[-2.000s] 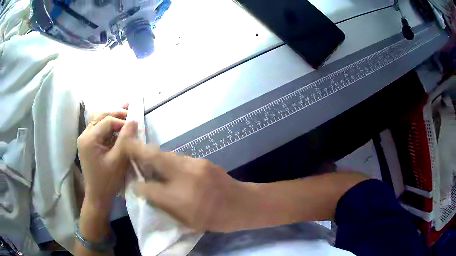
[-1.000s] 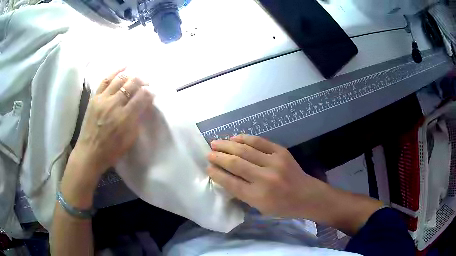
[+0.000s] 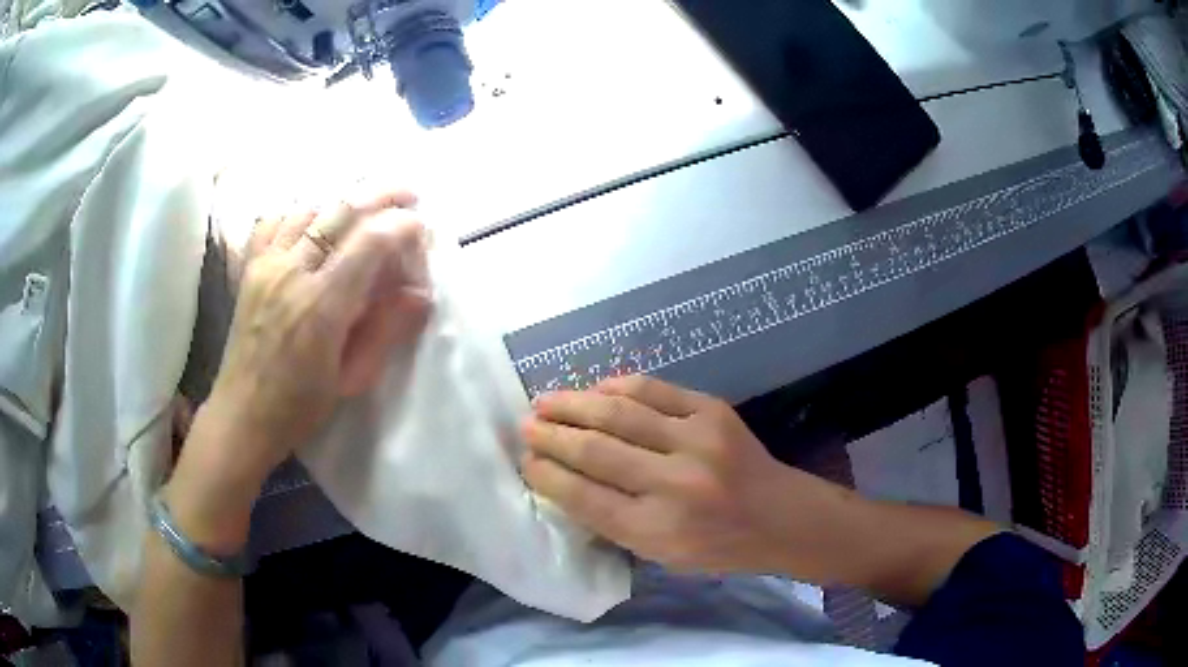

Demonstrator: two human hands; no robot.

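A cream sleeve (image 3: pixel 417 443) lies over the table's front edge, its loose end hanging toward me. My left hand (image 3: pixel 313 306) is on its upper part, fingers curled on the cloth below the machine; glare hides part of the fingertips and cloth there. My right hand (image 3: pixel 651 469) lies on the sleeve's right edge near the lower end, fingers together; whether they pinch the cloth is hard to tell. The rest of the cream jacket (image 3: pixel 111 261) is heaped at left. The machine's dark grey-blue cylinder (image 3: pixel 434 81) is above my left hand.
A black phone (image 3: pixel 814 98) lies at the upper right of the white table. A printed ruler (image 3: pixel 834 254) runs along the grey front edge. Small dark-handled snips (?) (image 3: pixel 1089 137) lie far right. A red-and-white mesh basket (image 3: pixel 1066 443) with cloth stands at lower right.
My hands parted after working close together on the sleeve; my right hand moved down to its lower end. Over the last second my left fingers lifted and curled, and my right hand shifted slightly left.
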